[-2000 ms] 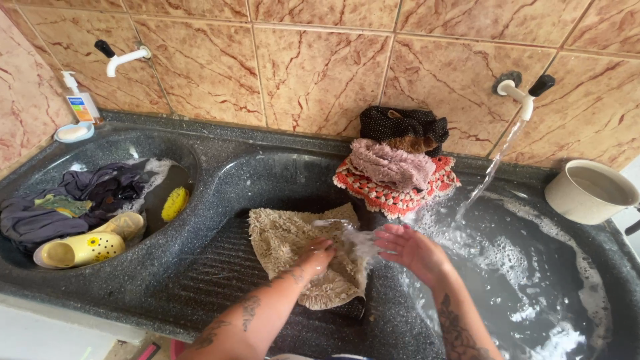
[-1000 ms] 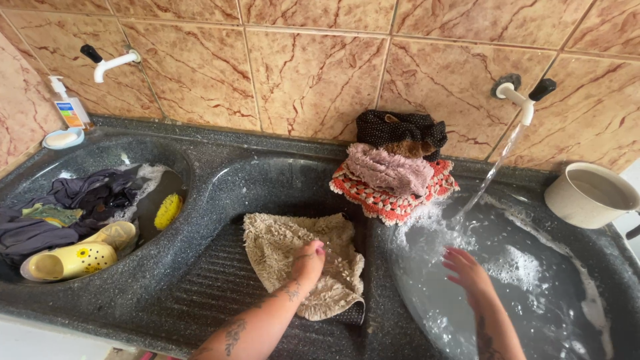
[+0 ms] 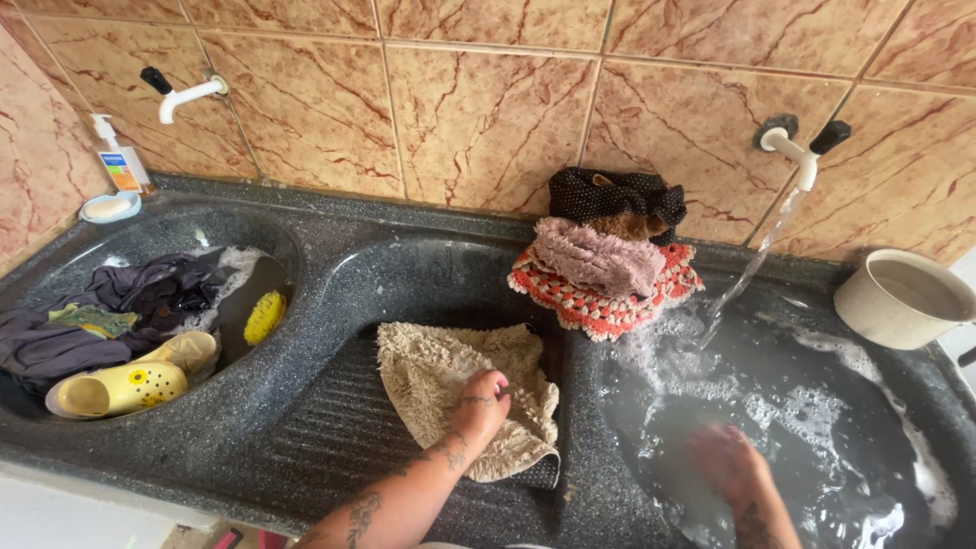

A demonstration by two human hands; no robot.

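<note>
A shaggy beige mat (image 3: 427, 358) lies on the ribbed washboard of the dark speckled sink. My left hand (image 3: 484, 404) rests on it, fingers curled; whether they grip the mat or something small cannot be told. My right hand (image 3: 724, 457) is partly under the cloudy, soapy water (image 3: 801, 473) of the right basin, its fingers blurred and hidden. Water runs into that basin from a white tap (image 3: 793, 152). Between washboard and basin, a folded pink shaggy cloth (image 3: 598, 259) sits on a red and white crocheted piece (image 3: 610, 324), with a black dotted cloth (image 3: 618, 194) behind.
A pot with water (image 3: 884, 305) stands at the back right. The left basin holds dark wet clothes (image 3: 61, 351), a yellow clog (image 3: 126, 389) and a yellow scrub brush (image 3: 265, 318). Behind are a soap dish (image 3: 110, 207), a pump bottle (image 3: 122, 164) and another tap (image 3: 191, 93).
My right hand was by my left over the mat, then above the right basin; now it is in the water. My left hand stays on the mat.
</note>
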